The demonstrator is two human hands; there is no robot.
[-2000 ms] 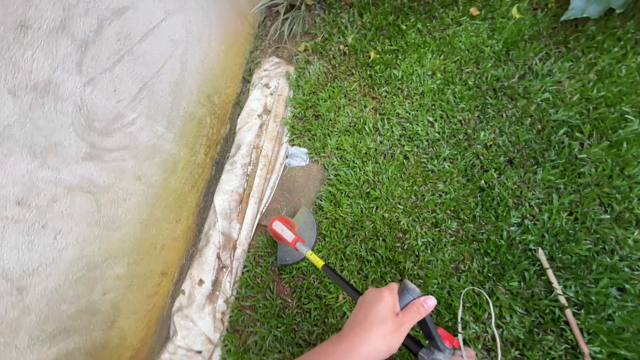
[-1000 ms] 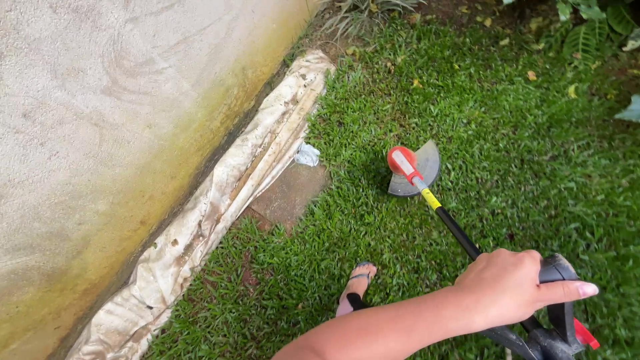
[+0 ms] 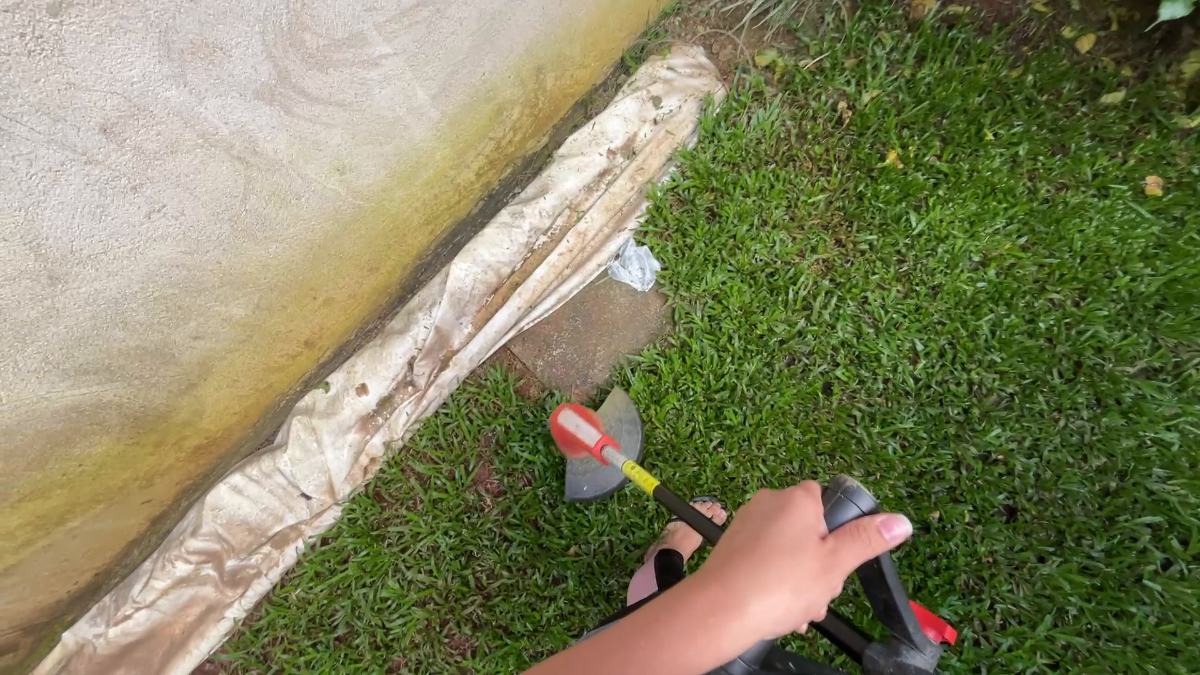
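Note:
My left hand (image 3: 787, 562) grips the black front loop handle of a string trimmer (image 3: 689, 511), its thumb lying over the grip. The trimmer's black shaft runs up and left past a yellow band to a red head with a dark, half-round guard (image 3: 605, 450). That head is over the grass edge, just below a bare stone slab (image 3: 595, 337). A red part (image 3: 933, 622) shows beside the handle at the lower right. My right hand is out of the frame.
A rough plaster wall (image 3: 234, 187) fills the left side. Along its foot lies a dirty, folded white tarp (image 3: 525, 253). Crumpled clear plastic (image 3: 635, 265) rests at the slab's corner. A sandaled foot (image 3: 689, 530) stands on the grass (image 3: 937, 328) near the shaft; fallen leaves are scattered at the top right.
The trimmer head has swung from over the grass right of the slab, a second ago, back left to the slab's lower edge. My left hand keeps its hold on the handle.

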